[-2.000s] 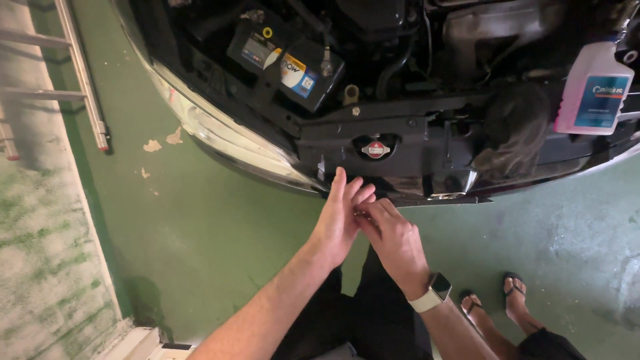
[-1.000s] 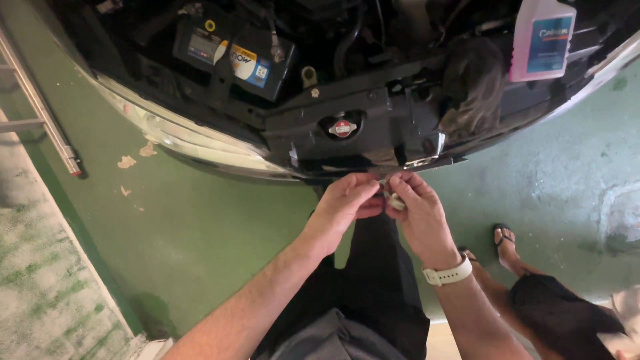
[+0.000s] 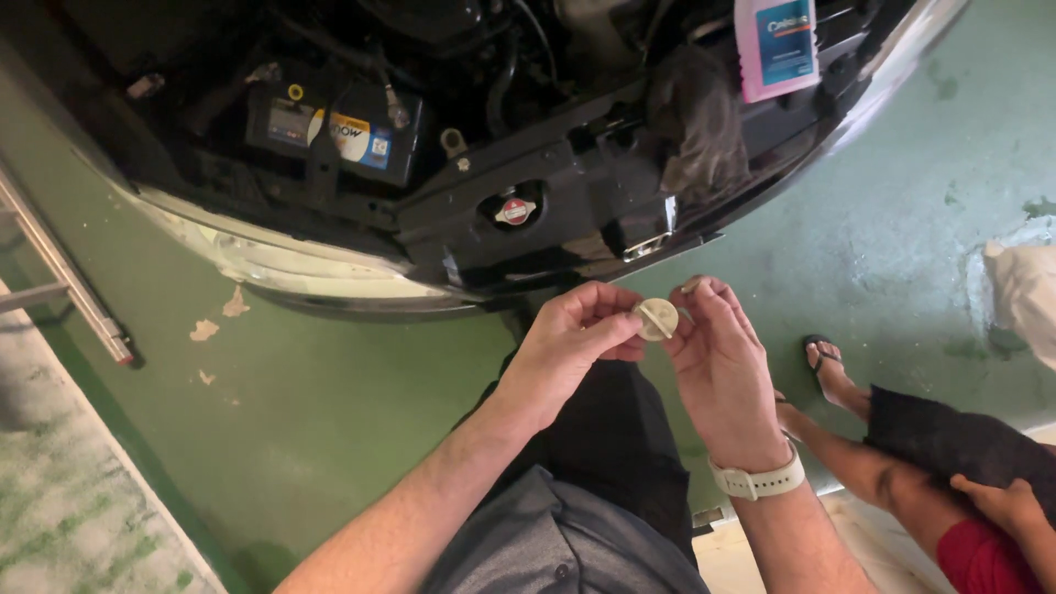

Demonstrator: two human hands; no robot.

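Note:
My left hand grips a small round pale cap with a raised bar across its face, between thumb and fingers. Close by on the right, my right hand pinches a small thin piece at its fingertips; what it is cannot be told. A pale watch strap circles the right wrist. Both hands are just below the front edge of an open car bay. Beyond them a radiator cap with a red centre sits in its recess.
Further off are a car battery, a dark cloth and a bottle of pink liquid. An aluminium ladder lies at left. At right, a person in sandals is close to my right arm, with pale fabric beyond.
The round cap now shows plainly in my left hand; before, the fingers mostly hid what they held. My hands have drawn slightly apart. More of the other person is in view.

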